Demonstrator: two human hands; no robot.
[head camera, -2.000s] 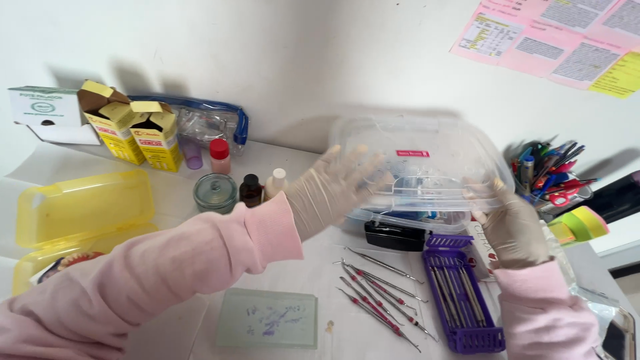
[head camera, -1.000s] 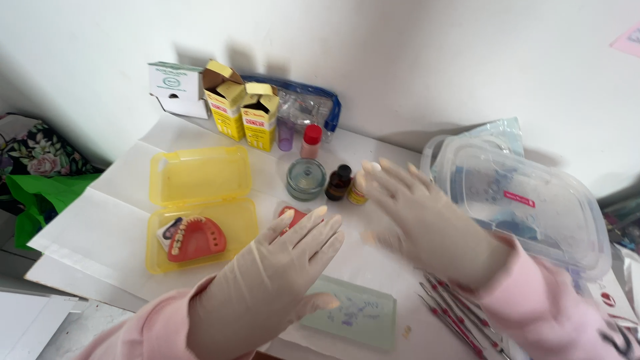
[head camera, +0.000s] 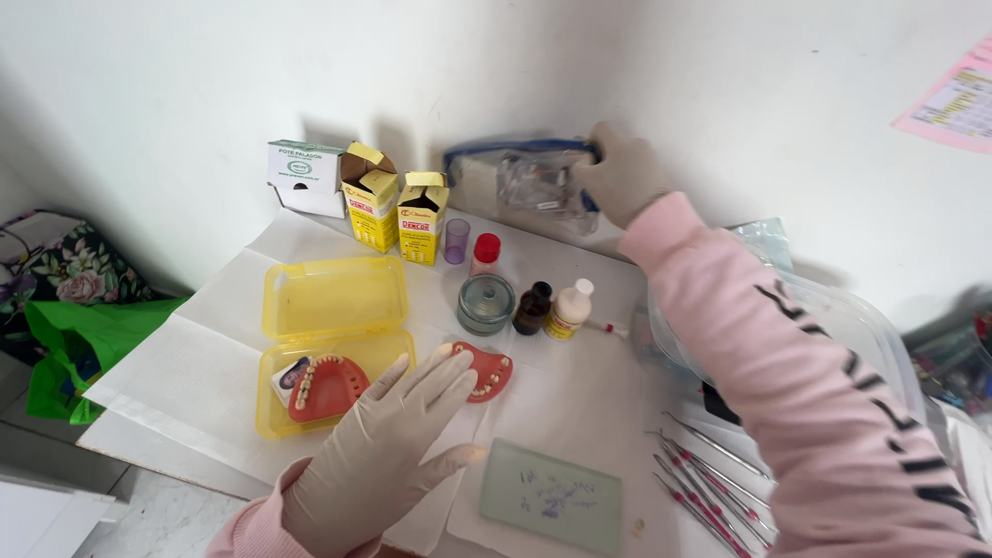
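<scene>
My gloved right hand (head camera: 620, 174) grips the right end of a clear plastic zip pouch with a blue edge (head camera: 527, 182) near the wall. My gloved left hand (head camera: 380, 449) hovers palm down with fingers apart, holding nothing, its fingertips overlapping a pink dental model with teeth (head camera: 492, 376). Left of it, a second dental model (head camera: 333, 391) lies in the open yellow plastic case (head camera: 403, 349). Behind the fingers are a lidded glass jar (head camera: 486, 306), a dark bottle (head camera: 533, 310), a white-capped bottle (head camera: 570, 310) and a red-capped bottle (head camera: 486, 252).
Two yellow boxes (head camera: 370, 205), a white box (head camera: 306, 174) and a purple cup (head camera: 456, 240) stand near the wall. A glass slab (head camera: 552, 496) lies in front, with several metal dental instruments (head camera: 713, 492) to its right. Behind my right arm is a clear plastic container (head camera: 860, 333).
My right hand has moved up to the wall and taken hold of the zip pouch. The clear container, held in both hands two seconds ago, rests at the right. The view has shifted.
</scene>
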